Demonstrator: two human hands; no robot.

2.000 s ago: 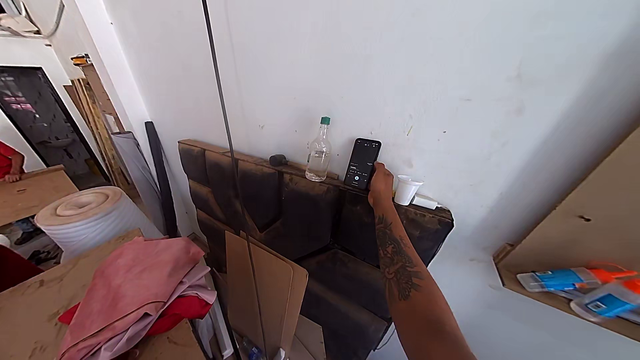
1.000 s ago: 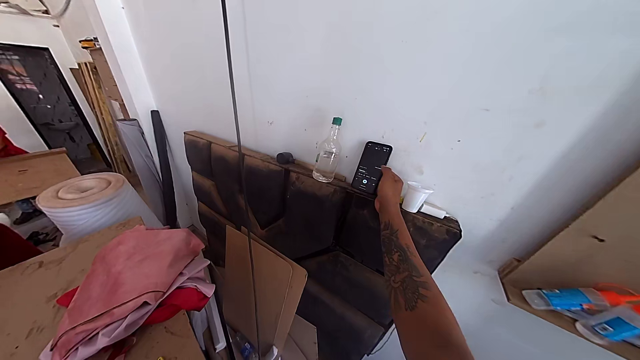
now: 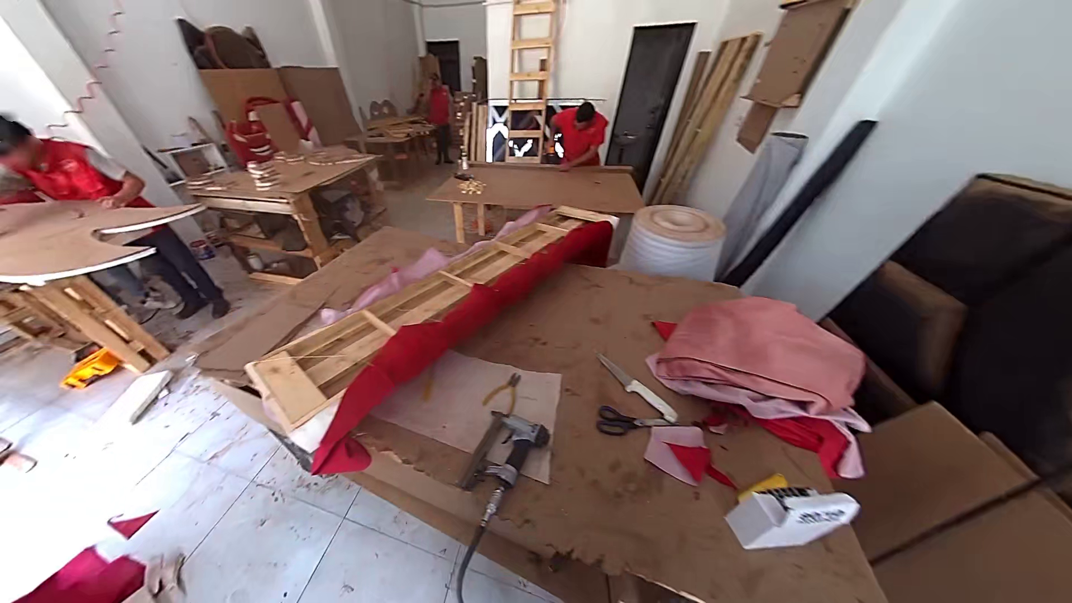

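Neither my left hand nor my right hand is in view. A long wooden frame [image 3: 377,322] lies across the cardboard-topped worktable [image 3: 603,511], with red fabric [image 3: 444,331] along its near side and pink fabric along its far side. In front of it a pneumatic staple gun [image 3: 512,448] with a hose rests partly on a pale sheet [image 3: 469,381], beside yellow-handled pliers [image 3: 504,391]. To the right lie a white-handled knife [image 3: 641,389] and dark-handled scissors [image 3: 628,420]. Folded pink fabric [image 3: 758,356] sits on red cloth near the right edge.
A white box [image 3: 791,519] stands at the table's right corner. Behind the table is a foam roll [image 3: 678,239]. One person in red works at the left [image 3: 67,172], another at a back table [image 3: 579,134], and a third stands farther back. Fabric scraps [image 3: 92,578] lie on the tiled floor.
The view has swung far left, from the wall to the worktable and room. Earlier my right hand was at a phone on top of a dark padded panel; hand and phone are now out of view.
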